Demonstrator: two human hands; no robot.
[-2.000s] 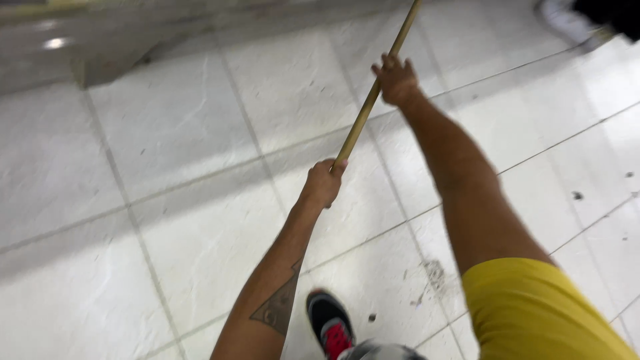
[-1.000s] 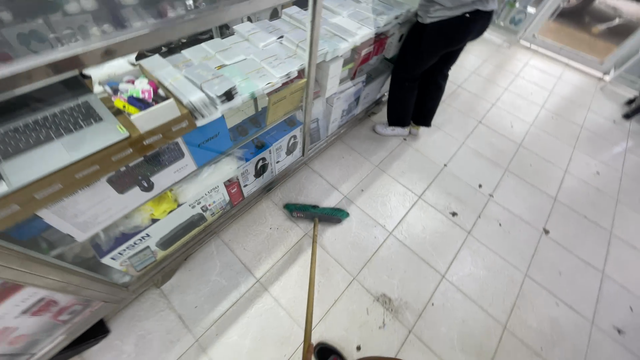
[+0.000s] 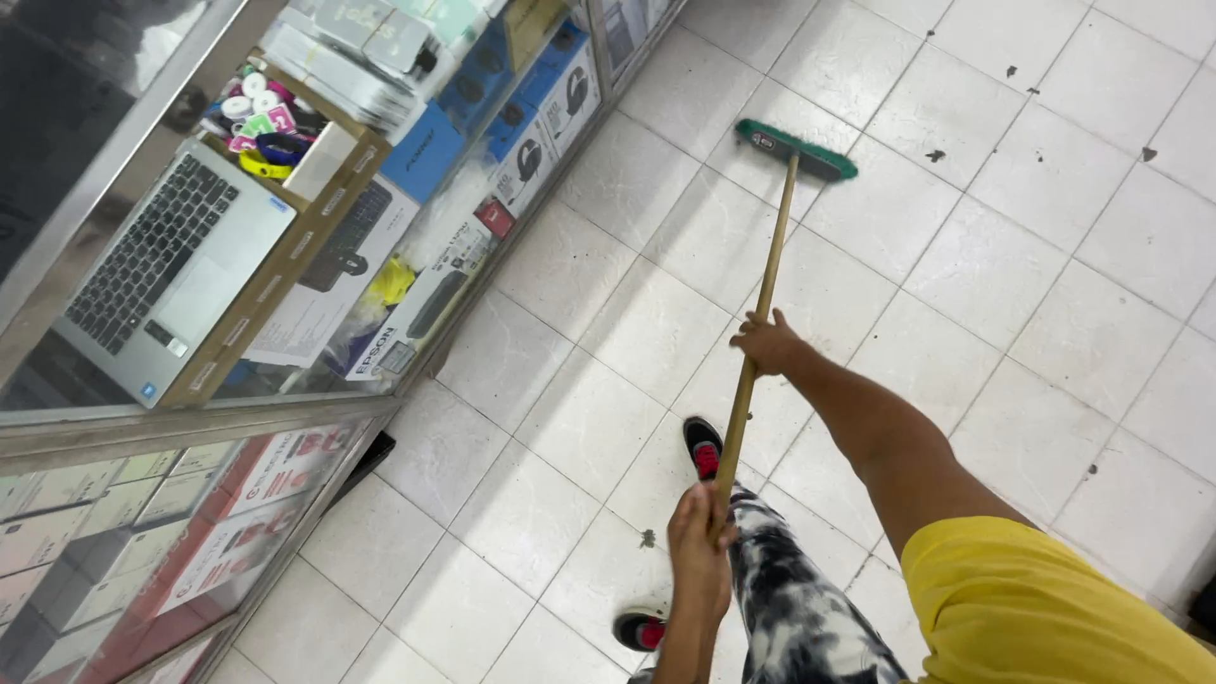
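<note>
A push broom's wooden handle [image 3: 774,242] runs from the broom head down to my body. My left hand [image 3: 701,532] is wrapped around its near end, low in the view. Farther along, my right hand [image 3: 768,344] rests against the handle with its fingers partly spread; whether it grips firmly is hard to tell. The broom head [image 3: 796,152], dark with green bristles, lies on the white tiled floor [image 3: 608,313] at the upper middle. Small dark bits of debris [image 3: 936,155] lie on the tiles to its right.
A glass display case [image 3: 494,275] with a metal frame lines the left side, holding a laptop [image 3: 180,275], a box of colourful bands [image 3: 266,128] and several boxed electronics. My shoes [image 3: 703,446] stand near the handle. A dark object [image 3: 1205,598] sits at the right edge.
The view has swung a lot. Both hands show on the handle now; one second ago they were out of view. The person standing by the case is no longer in view.
</note>
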